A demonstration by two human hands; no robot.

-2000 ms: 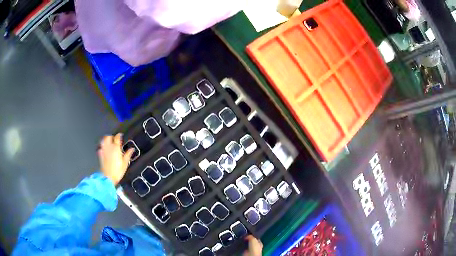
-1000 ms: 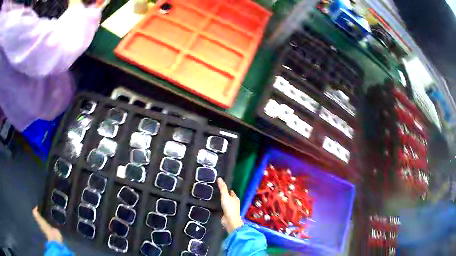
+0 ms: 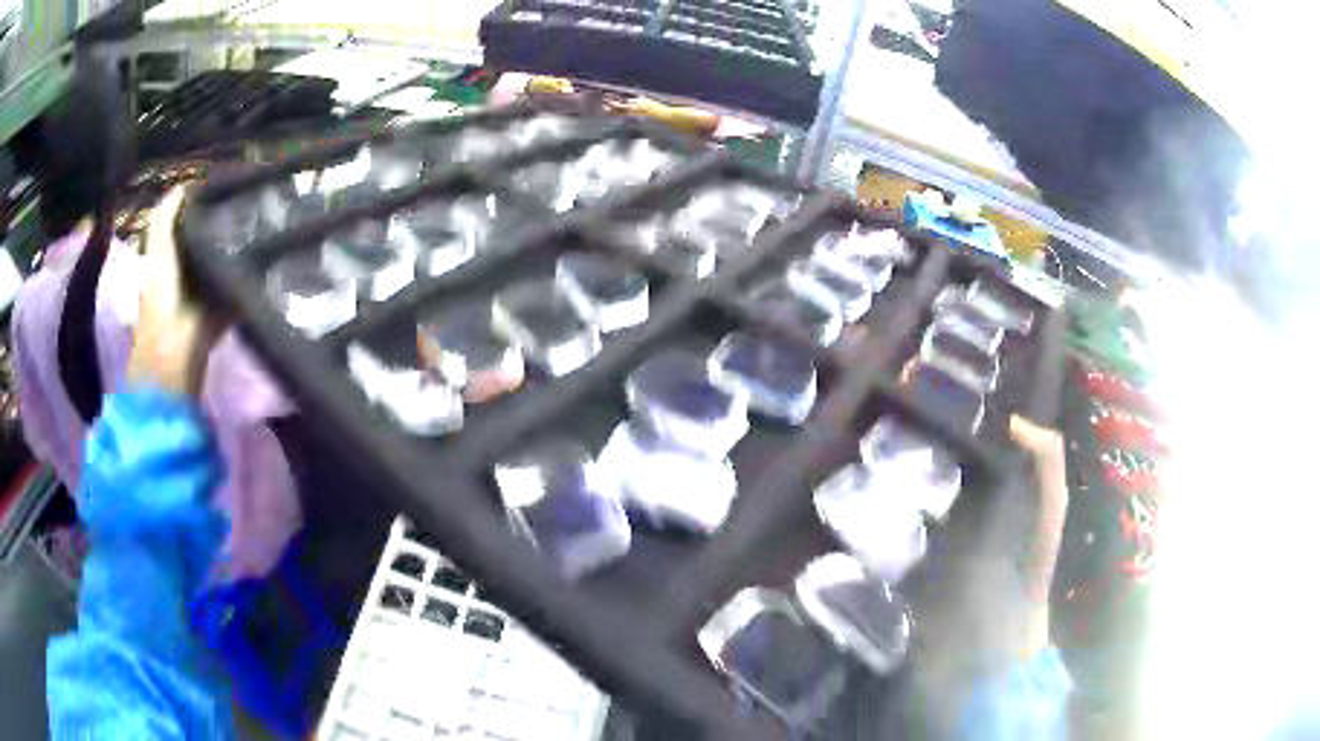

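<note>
The black compartment tray [image 3: 565, 391] fills the middle of the view, raised close to the camera and tilted. Its pockets hold rows of watch cases [image 3: 680, 398] with silver rims, blurred by motion. No red clamps show on these cases. My left hand [image 3: 167, 304] grips the tray's left edge, with a light blue sleeve below it. My right hand [image 3: 1039, 492] holds the right edge; it is blurred and partly washed out by glare.
A white grid tray [image 3: 449, 651] lies below the black tray. A person in a pink smock [image 3: 254, 434] is at the left, beside a blue stool [image 3: 275, 623]. Red clamps [image 3: 1122, 449] stand at the right. Another dark tray [image 3: 652, 51] is at the top, near a metal post.
The black tray has risen towards the camera in both hands, and the white grid tray below it is uncovered. The view has tilted up; the orange tray and blue clamp bin no longer show.
</note>
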